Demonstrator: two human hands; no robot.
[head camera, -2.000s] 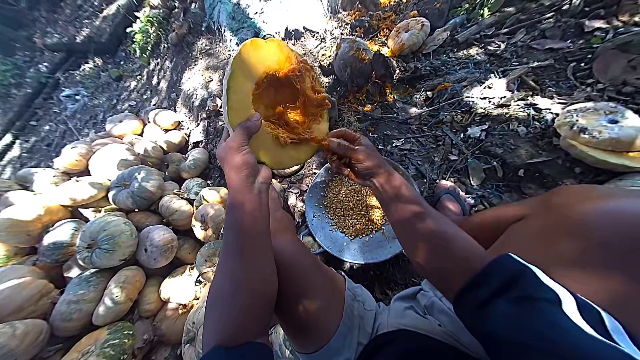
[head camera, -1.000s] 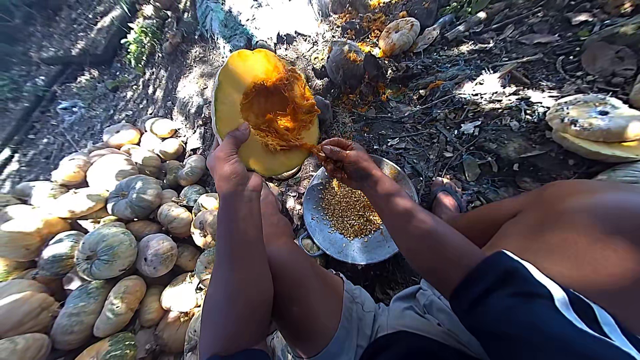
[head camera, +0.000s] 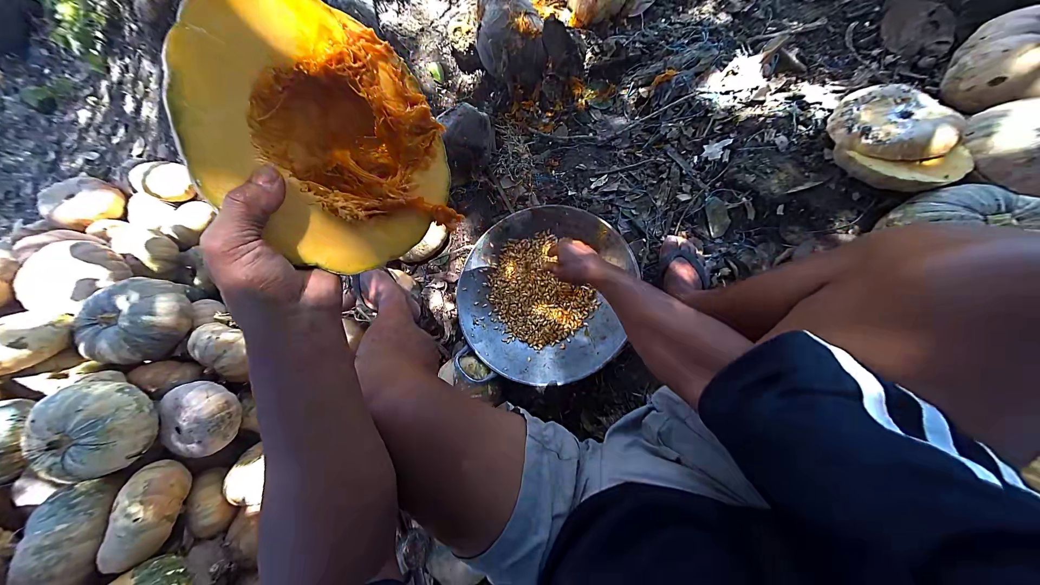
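My left hand (head camera: 260, 244) grips a cut pumpkin half (head camera: 219, 97) at its lower rim, thumb on the yellow flesh, with the cut face turned toward me. Orange stringy pulp (head camera: 382, 122) lines its hollow, and some strands hang over the lower right edge. My right hand (head camera: 575, 262) is over the pumpkin seeds (head camera: 536, 301), at the upper right of the heap in a round metal bowl (head camera: 520, 367). Its fingertips point down at the seeds; whether they hold anything is not visible. The bowl stands on the ground between my feet.
A big pile of whole pumpkins (head camera: 89, 431) fills the left side. At the right lie a cut pumpkin (head camera: 898, 134) with its halves stacked and more whole ones (head camera: 999, 61). A metal handle (head camera: 474, 367) shows beside the bowl. Dry leaves and orange scraps litter the ground ahead.
My right hand has gone from the pumpkin half's lower right edge down to the seeds in the bowl. My left hand still holds the half.
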